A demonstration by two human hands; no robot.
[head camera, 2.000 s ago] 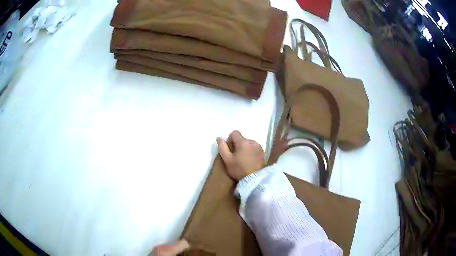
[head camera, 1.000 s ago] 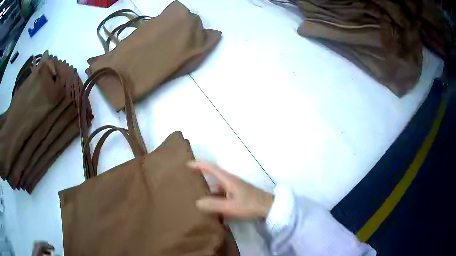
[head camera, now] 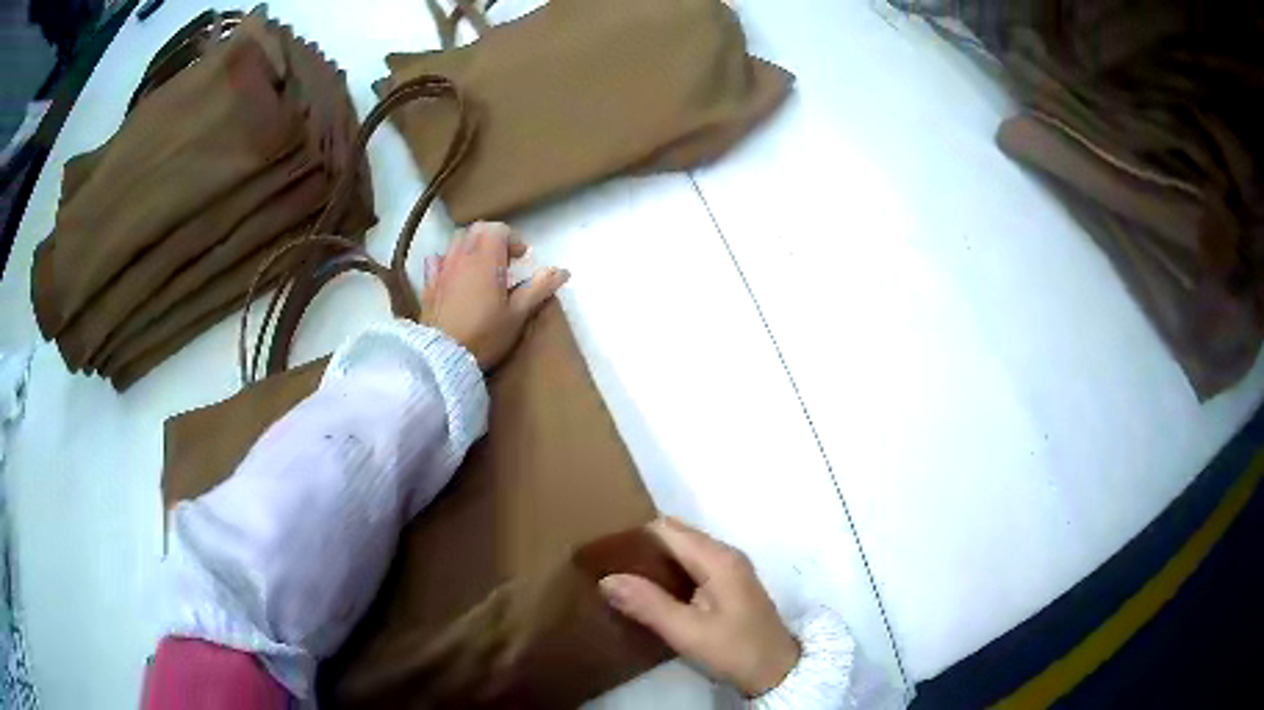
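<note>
A brown tote bag [head camera: 534, 444] lies on the white table in front of me, its two loop handles [head camera: 416, 236] pointing away. My left hand [head camera: 478, 294] is on its top right corner, fingers by the handle base and thumb at the side edge. My left sleeve covers much of the bag's left part. My right hand [head camera: 714, 610] grips the bag's right side lower down, thumb on top, where the fabric folds into a dark hollow. The bag's lower end is cut off by the picture's edge.
A layered stack of folded brown bags [head camera: 208, 208] lies at the far left. Another brown bag [head camera: 596, 104] lies flat beyond my left hand. A loose brown heap [head camera: 1137, 153] is at the upper right. A dark floor with a yellow line [head camera: 1151, 624] shows at the lower right.
My left hand has come from the lower left edge onto the bag's top right corner. My right hand has moved down the bag's right side. The camera view has shifted.
</note>
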